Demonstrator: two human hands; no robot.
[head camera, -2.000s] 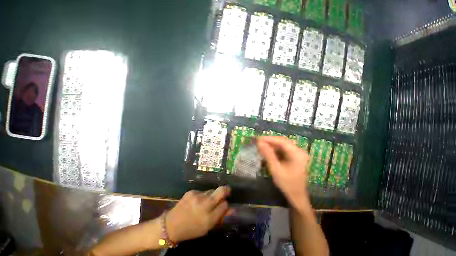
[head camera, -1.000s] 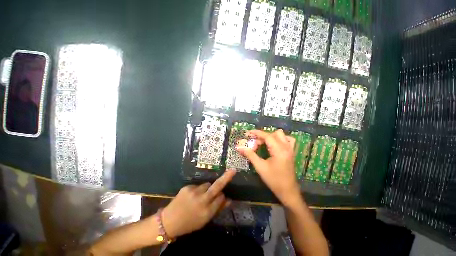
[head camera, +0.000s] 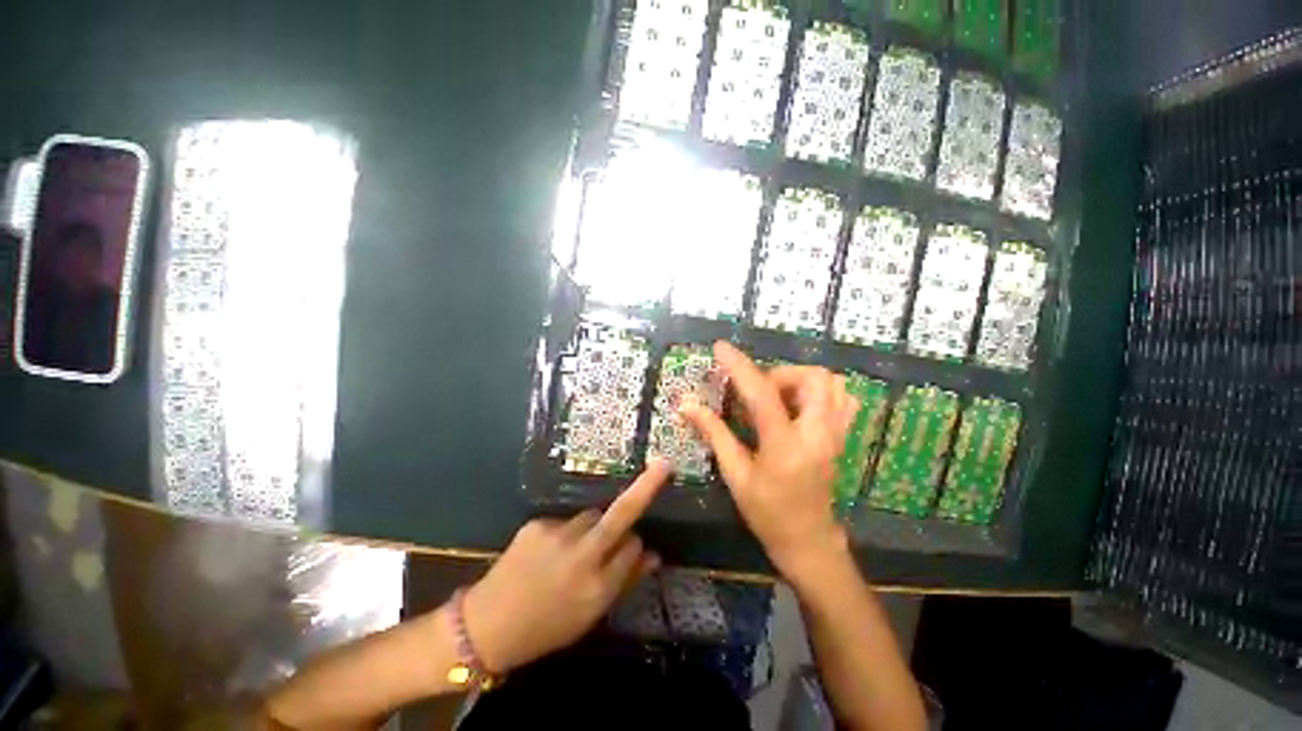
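Observation:
A dome sheet (head camera: 683, 427) lies on the second board from the left in the tray's near row. My left hand (head camera: 568, 574) has its index fingertip on the sheet's lower end. My right hand (head camera: 783, 454) touches the sheet's right side with thumb and index finger apart; nothing shows between them. The first board (head camera: 604, 404) in that row is covered. Green circuit boards (head camera: 914, 454) without sheets lie to the right, one partly hidden behind my right hand. The dark blister tray (head camera: 914, 531) lies flat.
Covered boards (head camera: 877, 276) fill the two rows behind, with glare at the left. Dotted sheet stock (head camera: 250, 329) lies left of the tray, a smartphone (head camera: 82, 260) further left. Stacked black trays (head camera: 1221, 357) stand at the right. A shiny clear film (head camera: 343, 593) shows below the table edge.
The dome sheet has gone from my right fingers and slanted above the board to lying along it. My right thumb and index finger have spread apart. My left index finger has extended onto the sheet.

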